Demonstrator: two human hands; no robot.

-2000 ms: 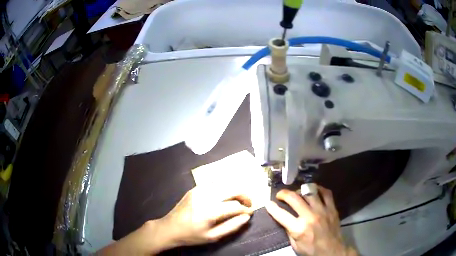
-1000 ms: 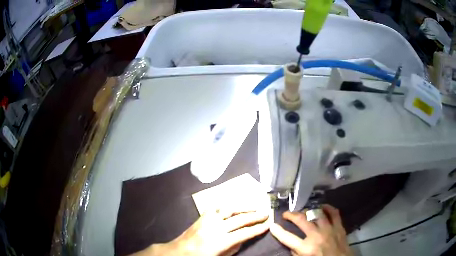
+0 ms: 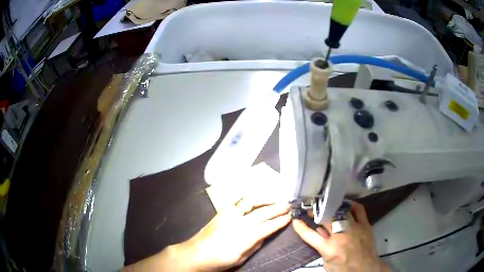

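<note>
The dark brown garment panel [image 3: 170, 212] lies on the machine table under the sewing head. The pale yellow patch pocket [image 3: 217, 199] lies on it, glaring white under the lamp and partly hidden by my left hand. My left hand [image 3: 236, 231] lies flat on the pocket, fingers pointing right toward the presser foot [image 3: 297, 209]; no grip shows. My right hand [image 3: 345, 241] rests on the panel just right of the foot, thumb and fingers apart, fingertips partly hidden by the machine. A pale band [image 3: 340, 226] is on one right finger. The needle tip cannot be made out.
The white sewing machine [image 3: 419, 141] stands at right, with a cream post [image 3: 318, 87] and green-handled tool [image 3: 344, 16] on top. The lamp head [image 3: 236, 141] hangs over the panel. Plastic-wrapped padding [image 3: 98, 149] runs along the left edge. A white tub [image 3: 239, 32] stands behind.
The panel has turned and moved back; more of its curved edge shows beyond the lamp, and cloth shows behind the machine head. Less of the pocket is visible. Both hands remain beside the foot.
</note>
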